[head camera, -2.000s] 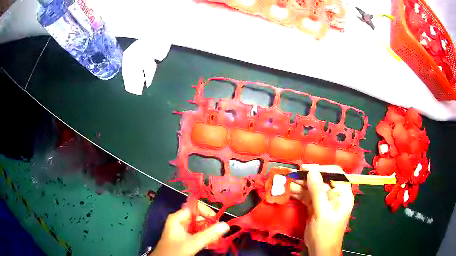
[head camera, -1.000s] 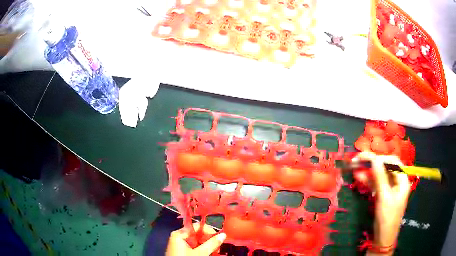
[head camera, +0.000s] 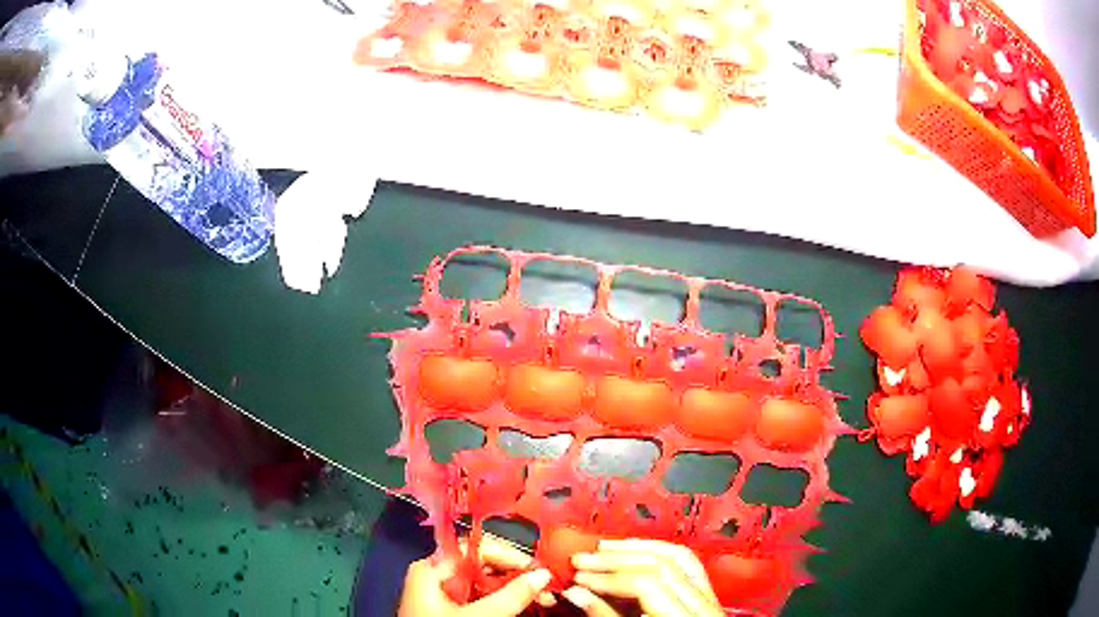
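The moulded red sheet (head camera: 633, 400) lies on the dark green bench top, with rows of rounded pads and open holes. Its near edge is raised at my hands. My left hand (head camera: 482, 581) is closed on the sheet's near left edge. My right hand (head camera: 645, 576) is beside it at the near edge, fingertips on a rounded red pad (head camera: 569, 551). The fingertips of both hands are close together. No knife shows; part of my right hand is cut off by the frame's bottom edge.
A pile of separated pieces (head camera: 946, 374) lies right. A white cloth (head camera: 316, 229) and a water bottle (head camera: 193, 169) are at left. On the white covering are a second stack of sheets (head camera: 579, 54), nippers (head camera: 816, 60) and an orange-red basket (head camera: 1000, 163). A hand-like shape shows far left, unclear.
My right hand has moved from the pile back left to the sheet's near edge. The yellow tool it held no longer shows. My left hand stays on the sheet.
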